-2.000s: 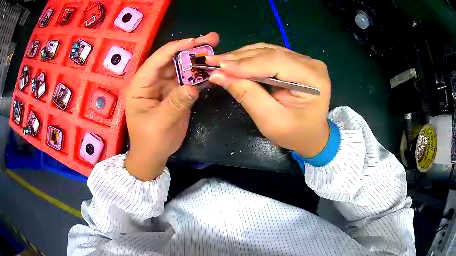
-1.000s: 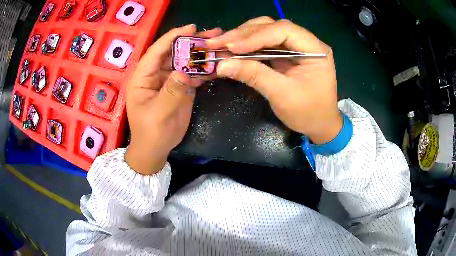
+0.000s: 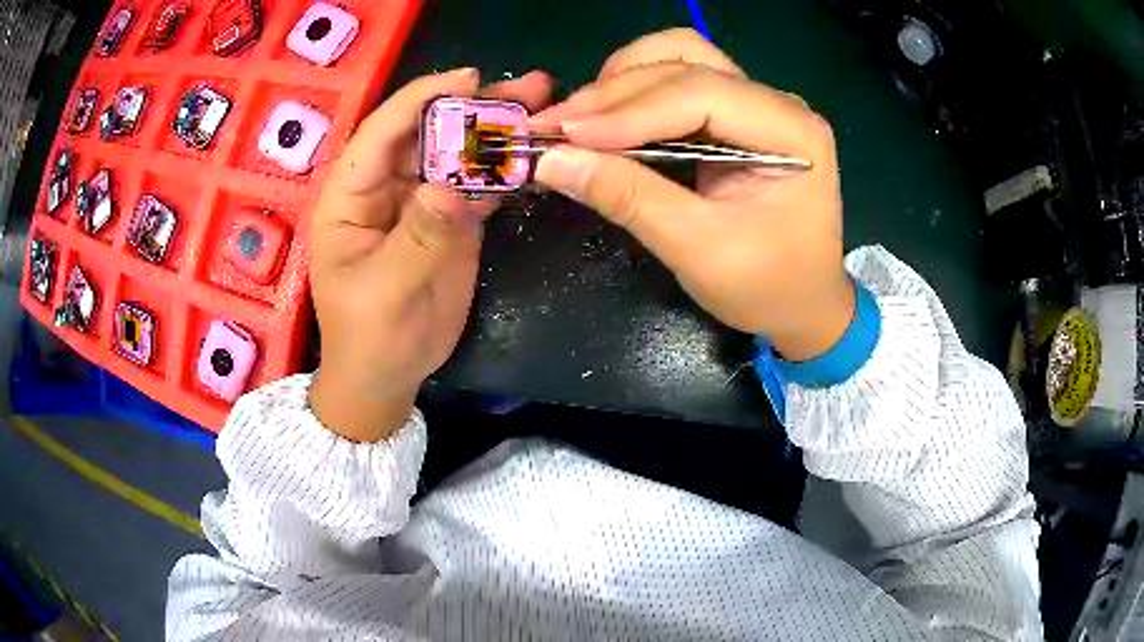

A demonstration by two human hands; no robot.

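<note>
My left hand (image 3: 395, 257) holds a pink housing (image 3: 444, 131) by its edges, open side facing me. An amber-gold flex cable (image 3: 492, 148) shows inside the housing, with small dark bits around it. My right hand (image 3: 715, 188) holds slim silver tweezers (image 3: 677, 153) between thumb and fingers. The tweezers' prongs reach into the housing over the amber patch. Whether they grip anything is too small to tell. The right fingertips are close to the housing's right edge.
A red-orange tray (image 3: 270, 198) at left holds pink housings and partly assembled units in square pockets. A dark green mat (image 3: 565, 314) with pale scraps lies under my hands. A yellow tape roll (image 3: 1073, 366) and dark equipment (image 3: 1066, 151) stand at right.
The housing has turned flatter towards the camera and shifted slightly left. My right hand has moved up and right since the oldest frame, and the tweezers lie nearer to level.
</note>
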